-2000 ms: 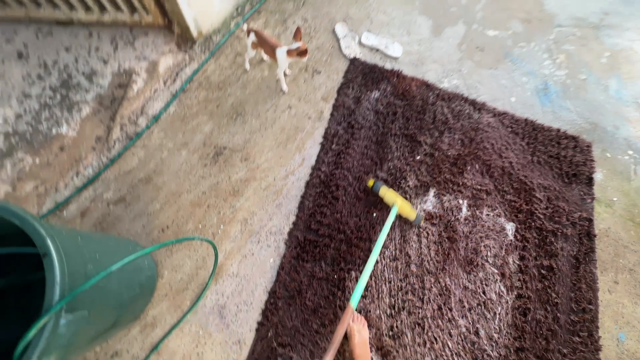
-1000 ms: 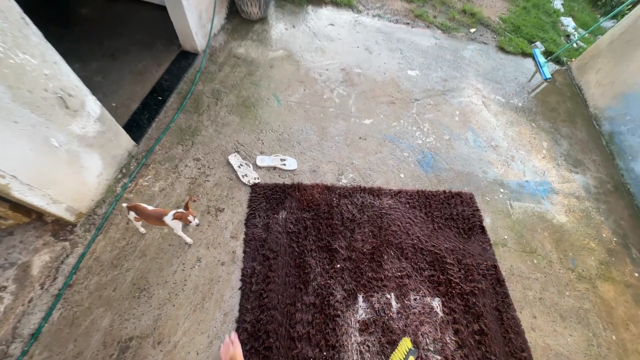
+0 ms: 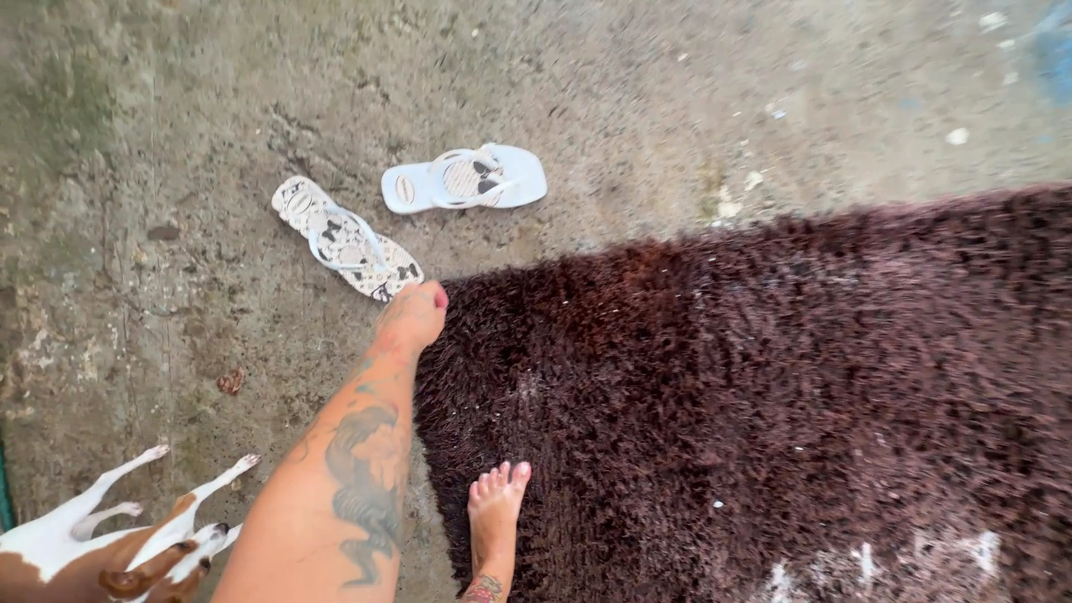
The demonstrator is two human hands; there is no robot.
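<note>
My left hand, at the end of a tattooed forearm, is closed on the corner of a dark brown shaggy rug, with its curled fingers hiding the corner itself. Just beyond the knuckles lies a patterned white flip-flop. A second flip-flop, pale with white straps, lies on its side of the floor near the rug's far edge. Whitish marks, which may be foam, show on the rug at the lower right. My right hand is out of view.
My bare left foot stands on the rug's left edge. A brown and white dog is at the lower left, close to my arm. Rough concrete floor surrounds the rug, with part of a green hose at the left edge.
My left hand has come down to the rug's corner beside the flip-flops. The yellow brush head seen on the rug earlier is out of view. The view has moved closer to the floor.
</note>
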